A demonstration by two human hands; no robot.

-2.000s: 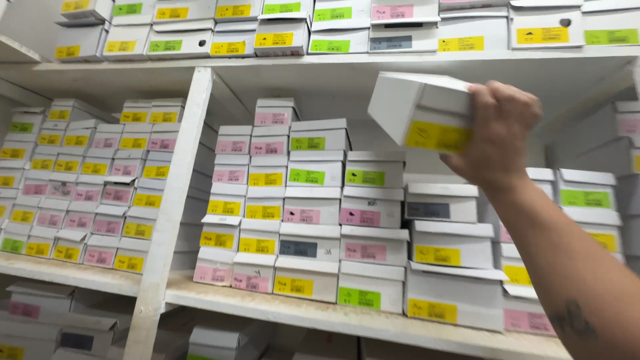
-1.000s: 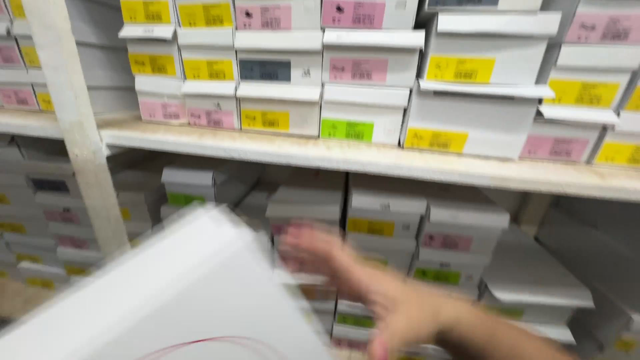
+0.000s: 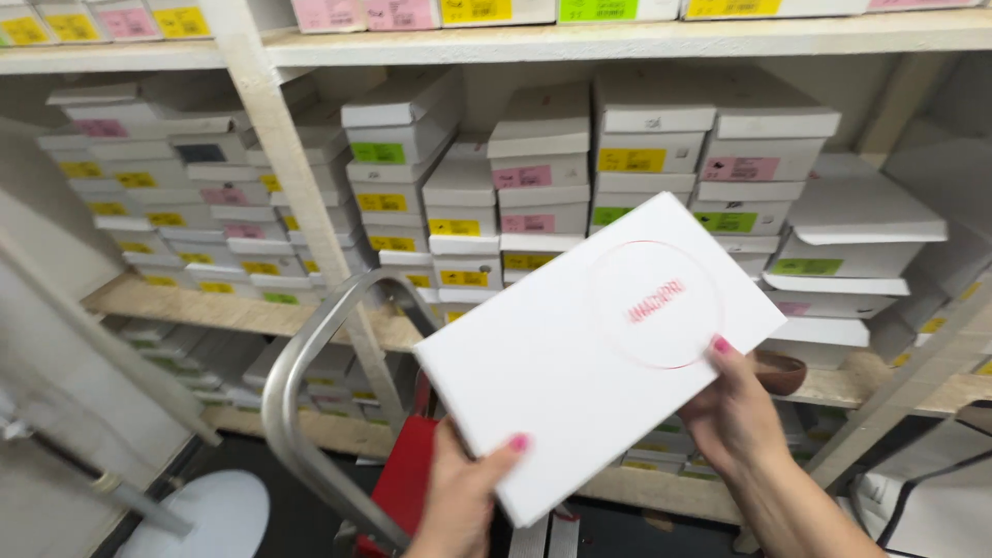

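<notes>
A white cardboard shoebox (image 3: 542, 364) is held tilted in front of the shelves, its lid facing me with a red circle and red lettering. My left hand (image 3: 465, 480) grips its lower left edge, thumb on the lid. At the lower right edge, my right hand (image 3: 732, 411) grips it, thumb also on the lid; the other fingers are largely hidden beneath. Behind it stand stacks of white shoeboxes (image 3: 655, 120) with yellow, green and pink labels.
A metal ladder rail (image 3: 291, 380) with a red step (image 3: 403, 465) stands at lower left. Beyond it is a round white base (image 3: 209, 515) with a pole. A brown shoe (image 3: 779, 373) rests on the wooden shelf (image 3: 833, 380). A whitish bag (image 3: 930, 496) is at lower right.
Two seconds ago one hand held a shoebox up at the upper shelf. Now both hands hold a box low down, and the view has tilted down to the lower shelves.
</notes>
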